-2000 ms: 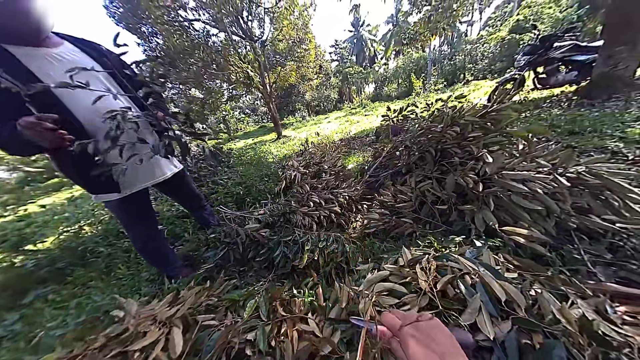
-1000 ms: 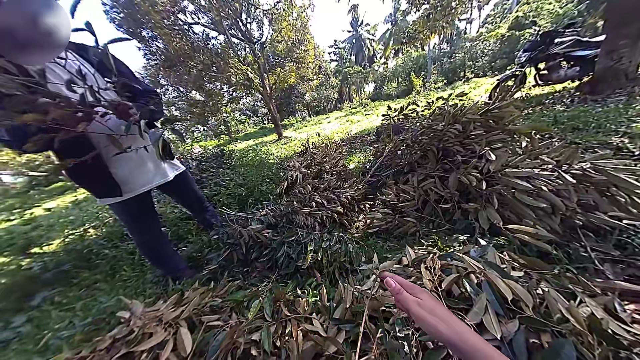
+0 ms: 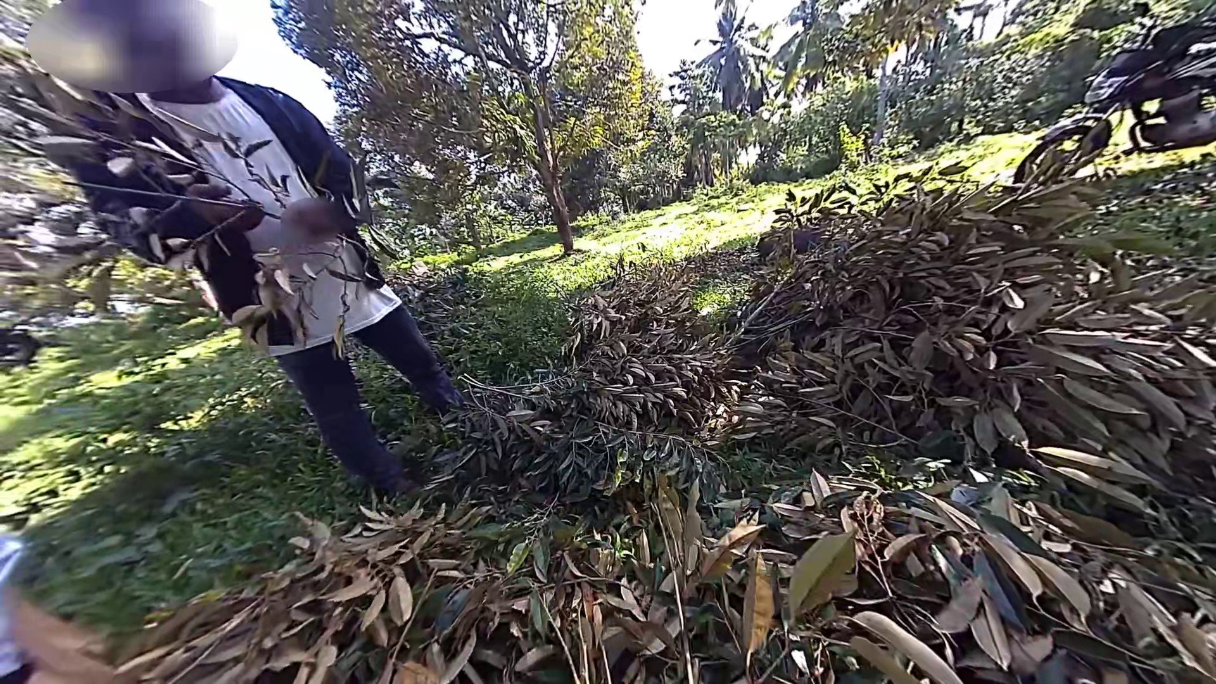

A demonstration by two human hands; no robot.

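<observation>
At the bottom left corner is a blurred patch of skin beside a pale sleeve, which looks like part of my left hand or wrist (image 3: 59, 648); its fingers cannot be made out. My right hand is out of view. Cut leafy branches (image 3: 760, 594) with brown and green leaves lie across the foreground, some thin stems standing up among them. On the left, a person (image 3: 328, 285) in a dark jacket over a white shirt stands holding a leafy branch (image 3: 275, 204) in front of the body.
A large heap of drying branches (image 3: 950, 323) rises on the right, with a lower pile (image 3: 655, 370) at the middle. Grass (image 3: 237, 456) lies around the person's legs. A tree (image 3: 549, 161) stands behind, and a motorcycle (image 3: 1154, 104) is at the upper right.
My right hand, seen low over the branches in both earlier frames, has left the view. The blurred skin and sleeve have appeared at the bottom left. The person's branch and arms have shifted.
</observation>
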